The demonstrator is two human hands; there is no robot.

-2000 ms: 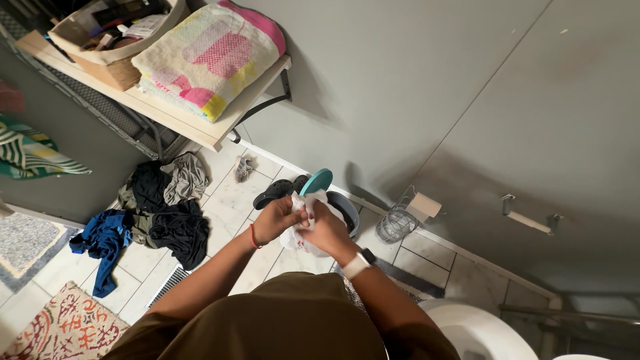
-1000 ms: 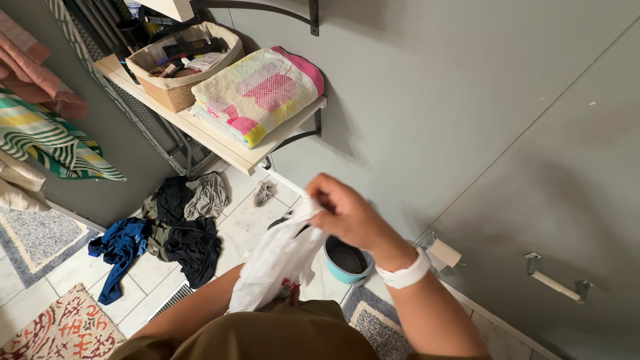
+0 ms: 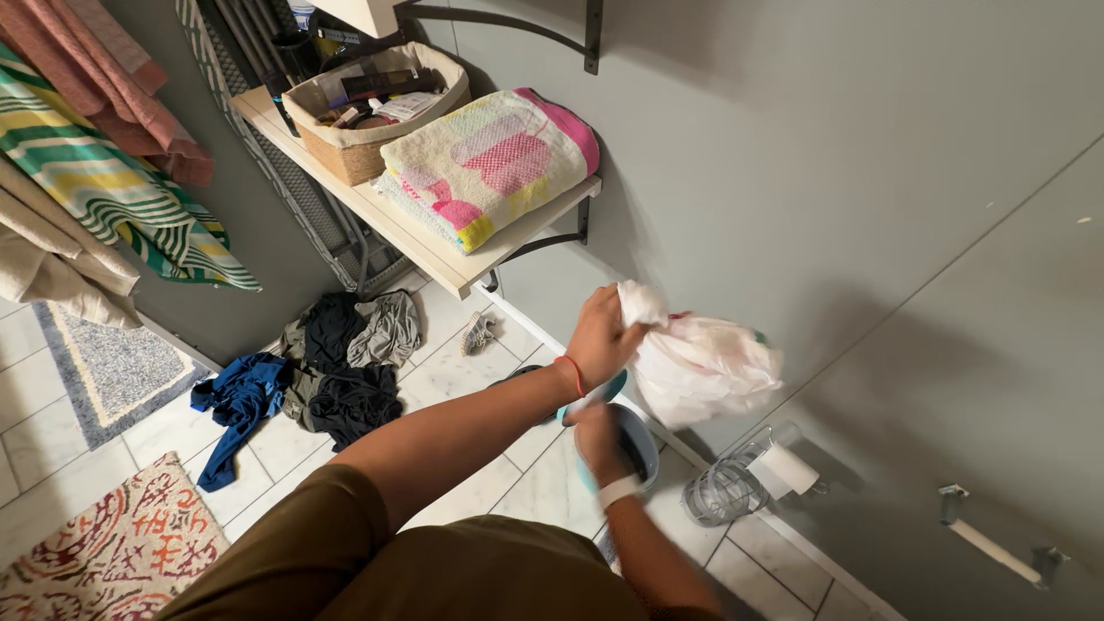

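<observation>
My left hand (image 3: pixel 604 332), with a red string bracelet on its wrist, grips the gathered neck of a filled white plastic bag (image 3: pixel 707 366) held up beside the grey wall. Below it my right hand (image 3: pixel 601 444), blurred, with a pale band at the wrist, is at the rim of a round teal bin (image 3: pixel 647 448). The bin's teal lid (image 3: pixel 614 385) stands raised behind my hands. Whether my right fingers hold the lid or rim I cannot tell.
A wooden shelf (image 3: pixel 440 267) juts out ahead, bearing a basket (image 3: pixel 349 153) and folded towel (image 3: pixel 509 159). Clothes (image 3: pixel 345 371) lie on the tiles at left. A wire toilet roll holder (image 3: pixel 724 492) stands at right.
The white bag has moved from in front of my body to beside the wall and now hangs full from my left hand. My right hand has come down to the bin.
</observation>
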